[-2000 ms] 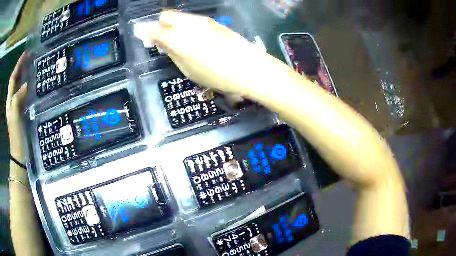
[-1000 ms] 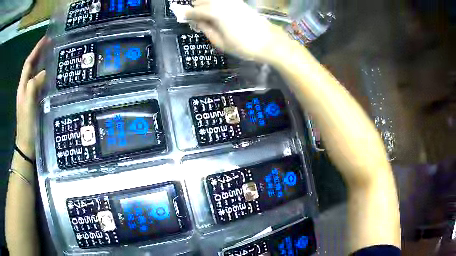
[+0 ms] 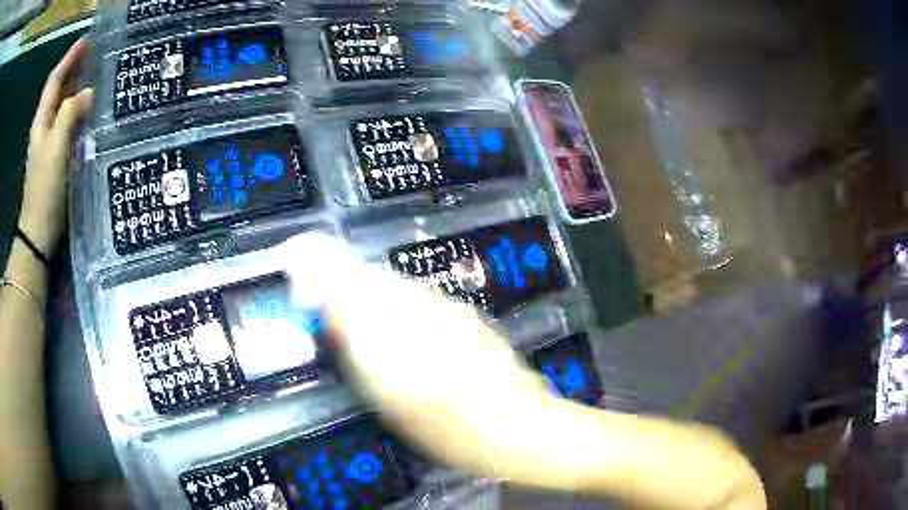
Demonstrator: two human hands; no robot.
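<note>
A clear plastic tray (image 3: 343, 214) holds black keypad phones in two columns, with blue print on their screens. My left hand (image 3: 62, 115) is at the tray's left edge, its fingers along the rim; whether it grips is hard to see. My right hand (image 3: 348, 309) is blurred and bright over the middle of the tray, beside the left-column phone (image 3: 179, 354) whose screen flashes white. Whether a white cloth is in its fingertips cannot be told in the glare. A right-column phone (image 3: 438, 154) lies above the right hand, and my forearm covers part of the lower right column.
A smartphone (image 3: 567, 149) with a pinkish picture lies just right of the tray. A bottle with a red-blue label (image 3: 533, 22) stands at the top, by the tray's far right. Brown cardboard with clear crumpled plastic (image 3: 697, 224) is further right.
My right hand has moved from the far right column down towards me, to the left column. The white piece seen in its fingertips earlier is no longer distinct. My left hand stays at the left edge.
</note>
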